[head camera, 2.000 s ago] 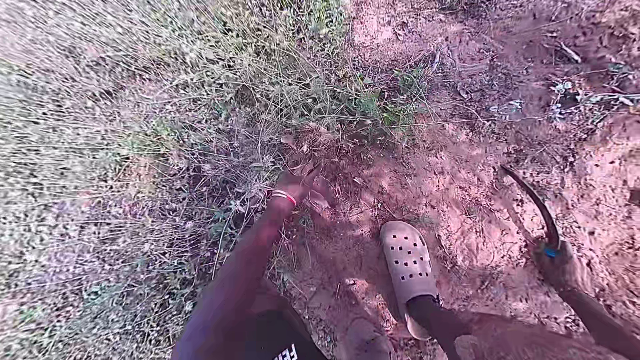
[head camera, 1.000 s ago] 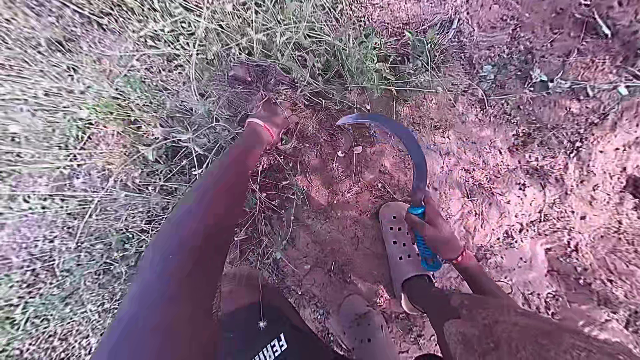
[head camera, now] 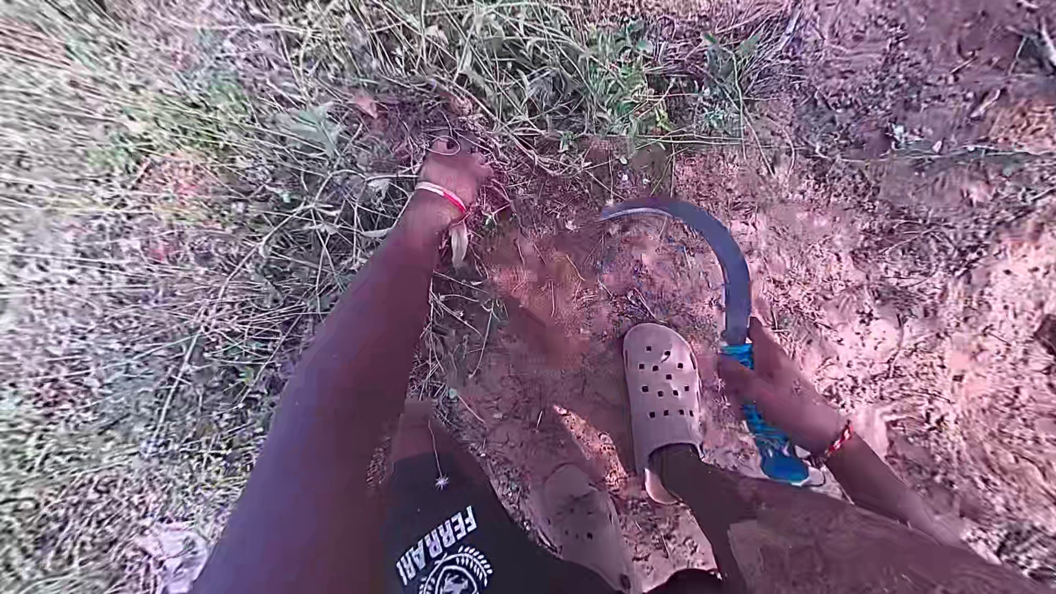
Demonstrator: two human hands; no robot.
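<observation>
My right hand is closed round the blue-wrapped handle of a sickle. The sickle's curved metal blade arches up and to the left over bare soil, its tip pointing at the grass. My left hand, with a red and white band at the wrist, reaches down among dry and green grass stems at the edge of the growth. Its fingers are curled and partly hidden by stems, so whether they grip any cannot be told. A gap of soil lies between the blade tip and my left hand.
Two clog shoes are on my feet, one on reddish soil beside the sickle handle, the other in shadow nearer me. Dense dry grass covers the left side. Soil with scattered plant debris stretches along the right.
The sickle was out at the far right two seconds ago; my right hand has brought it left, beside the clog. My left hand has moved farther up into the grass.
</observation>
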